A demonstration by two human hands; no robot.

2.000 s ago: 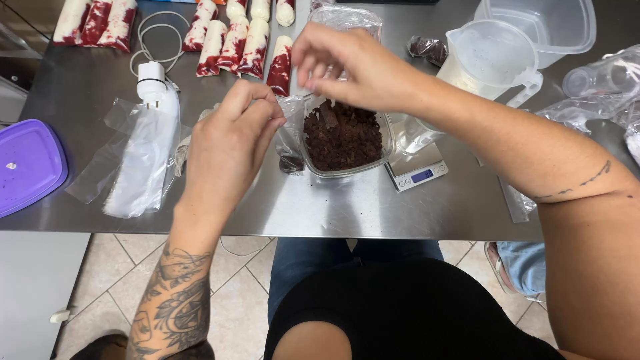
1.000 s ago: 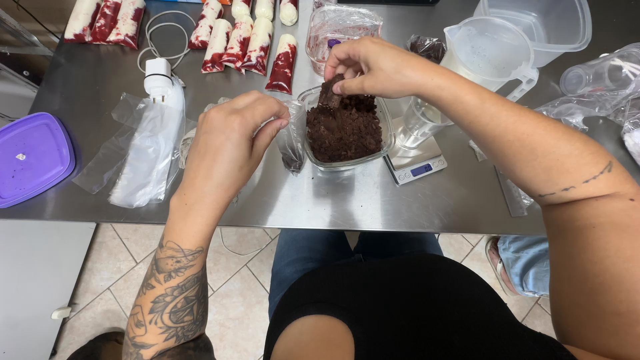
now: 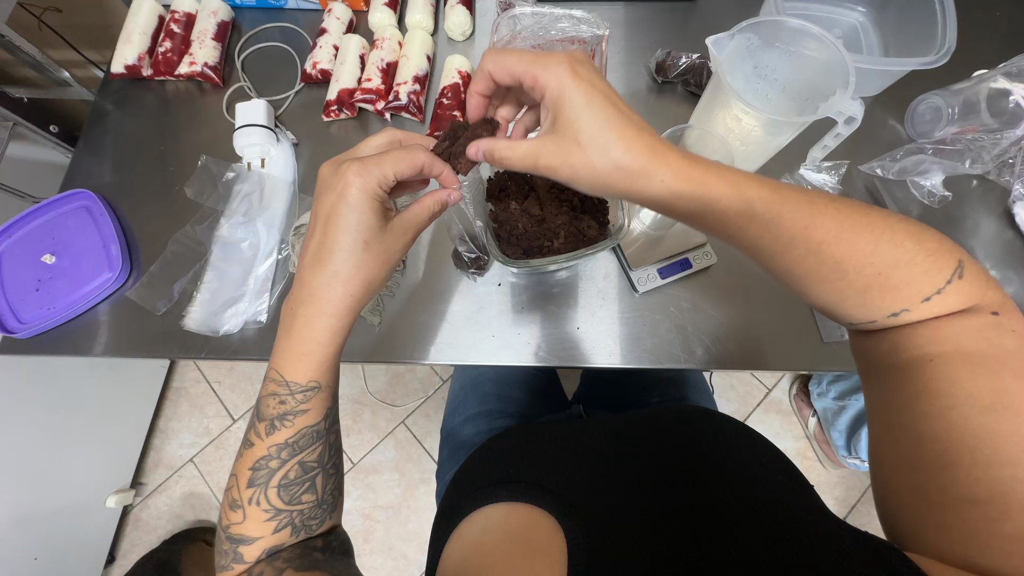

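My left hand [image 3: 384, 192] pinches the top of a narrow clear plastic bag [image 3: 466, 212], which hangs down with a little dark crumb at its bottom. Between the fingertips of my right hand [image 3: 552, 120] is a piece of dark chocolate cake [image 3: 464, 144], held at the bag's mouth. Just right of the bag, below my right hand, stands a glass container [image 3: 552, 260] of crumbled chocolate cake [image 3: 548, 216]. A small digital scale [image 3: 664, 268] lies to the container's right, with a clear plastic cup [image 3: 652, 220] on it.
Several filled red-and-white tubes [image 3: 380, 72] lie at the back. A white plug adapter [image 3: 254, 132], empty plastic bags [image 3: 240, 248] and a purple lid [image 3: 64, 260] are at left. A measuring jug [image 3: 768, 88], a plastic tub [image 3: 904, 36] and crumpled plastic [image 3: 936, 164] stand or lie at right.
My right hand was in the glass container a second ago, at the cake. It has moved left to the bag's mouth with a piece of cake. My left hand stays by the bag.
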